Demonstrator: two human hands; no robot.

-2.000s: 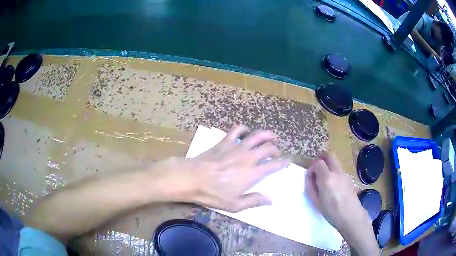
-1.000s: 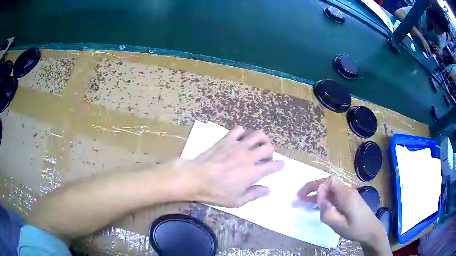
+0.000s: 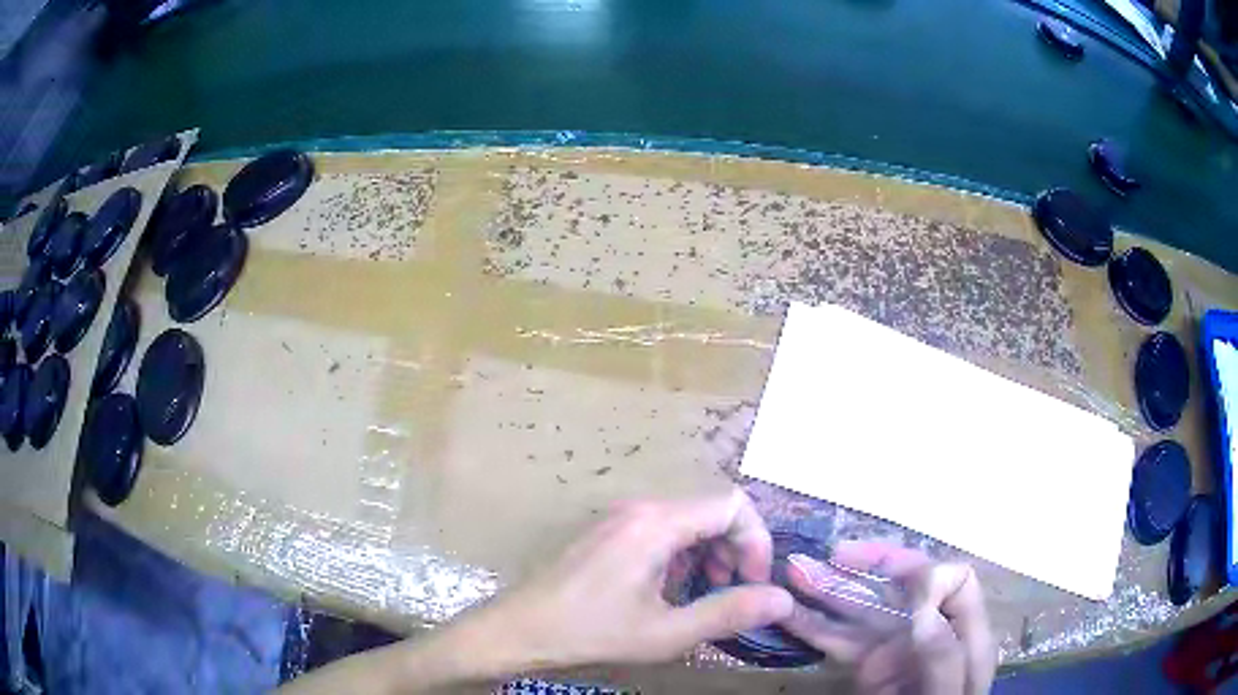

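Observation:
A black round part (image 3: 774, 646) lies at the near edge of the taped cardboard, mostly hidden under both hands. My left hand (image 3: 665, 577) is over its left side, thumb and finger curled close together; whether they grip anything is unclear. My right hand (image 3: 923, 618) is over its right side, fingers bent, pinching a thin clear film (image 3: 853, 584) that shows as pale shiny streaks above the part. A white sheet (image 3: 937, 441) lies flat just beyond my hands, touched by neither.
Black discs stand in a group at left (image 3: 170, 386) and in a curved row at right (image 3: 1161, 380). A separate cardboard sheet (image 3: 84, 407) with more discs is at far left. A blue tray (image 3: 1218, 333) is cut off at right. The green conveyor (image 3: 611, 82) runs beyond the bench edge.
Both hands have left the white sheet and moved to the black part in front of me. The clear film is now over the part. The view has turned left, showing more discs there.

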